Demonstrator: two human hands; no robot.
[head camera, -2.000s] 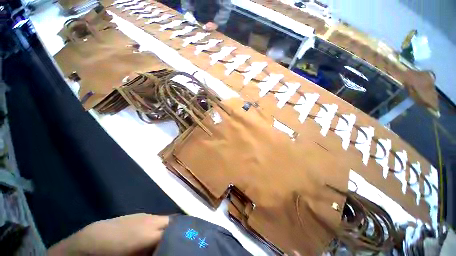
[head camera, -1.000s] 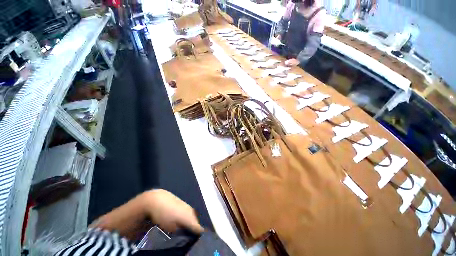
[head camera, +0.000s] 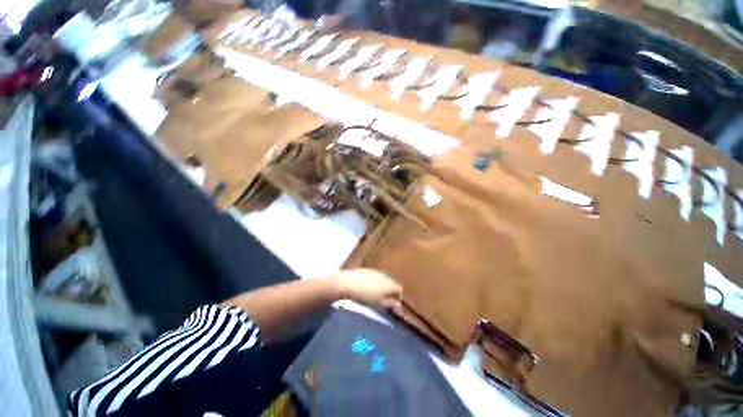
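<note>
A stack of brown bag panels (head camera: 521, 252) lies on the white-topped table, with a notch cutout at its near edge. My left hand (head camera: 373, 287) reaches in from the lower left, its fingers at the stack's near left edge. Blur hides whether the fingers grip a panel. Brown straps (head camera: 358, 175) are bunched at the stack's far left side. A small dark blue patch (head camera: 486, 159) and a white strip (head camera: 568, 195) show on the top panel. My right hand is not in view.
Another brown panel stack (head camera: 236, 122) lies farther left. White tabs with dark loops (head camera: 603, 144) run along the brown strip at the table's far side. More dark straps (head camera: 717, 346) are at the right. A grey apron (head camera: 367, 366) is at the bottom.
The view has swung and is blurred. My left hand has moved from beside the apron to the panel stack's near edge. The person across the table is no longer seen.
</note>
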